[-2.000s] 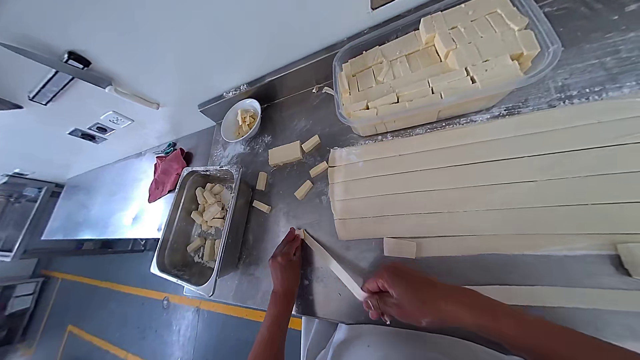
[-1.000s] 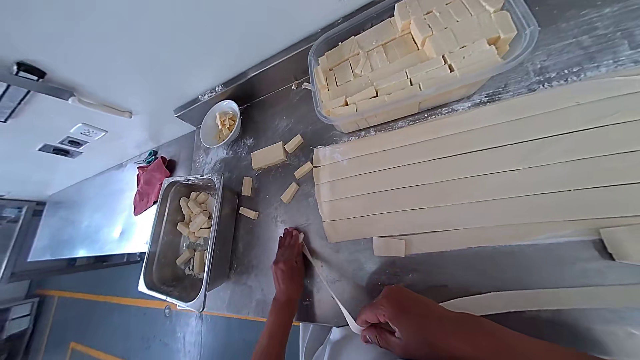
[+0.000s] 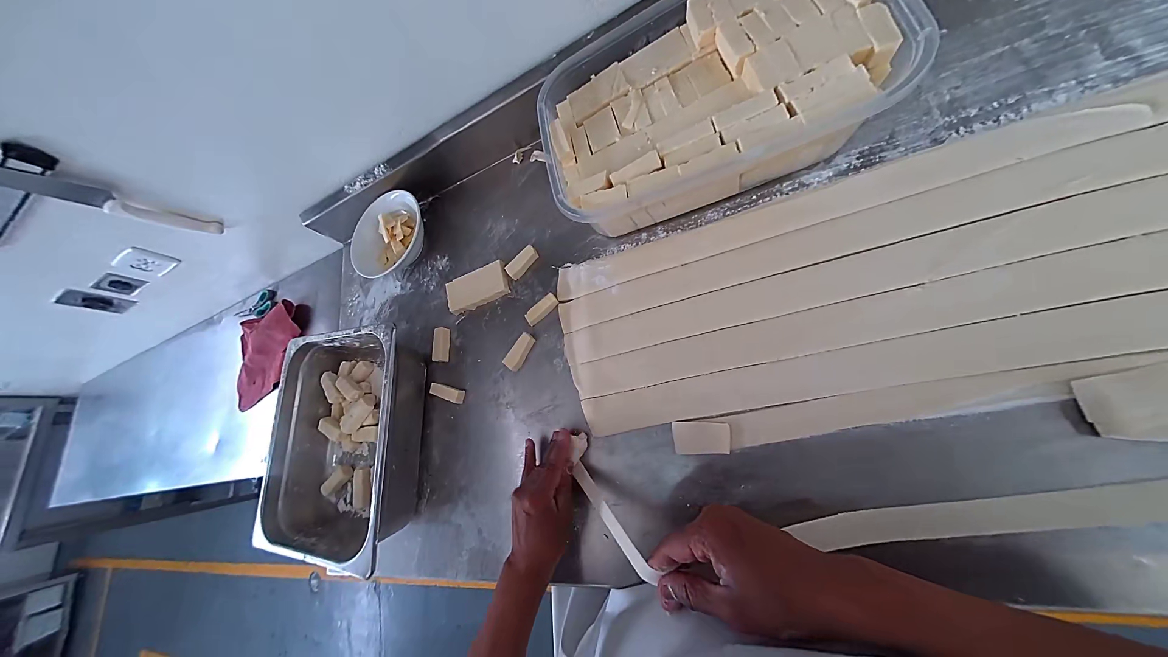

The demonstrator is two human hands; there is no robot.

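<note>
My left hand [image 3: 542,502] lies on the steel table with its fingertips against a small piece wrapped at the end of a narrow dough strip [image 3: 611,522]. Between thumb and fingers, my right hand [image 3: 730,566] pinches the strip's other part at the table's front edge. Another long dough strip [image 3: 976,516] runs to the right behind my right hand. Wide parallel strips of rolled dough [image 3: 821,283] lie beyond it, beside a small dough rectangle [image 3: 702,437]. Several cheese-like sticks [image 3: 518,351] and a larger block [image 3: 477,286] rest left of the sheet.
A steel pan [image 3: 388,456] at the left holds several wrapped pieces [image 3: 354,411]. At the back stand a plastic tub [image 3: 584,214] full of pale blocks and a white bowl [image 3: 363,246] with scraps. A red cloth [image 3: 265,354] lies behind the pan.
My hands stay at the two ends of the narrow strip. The strip looked slack and twisted a second ago and now lies flatter between them.
</note>
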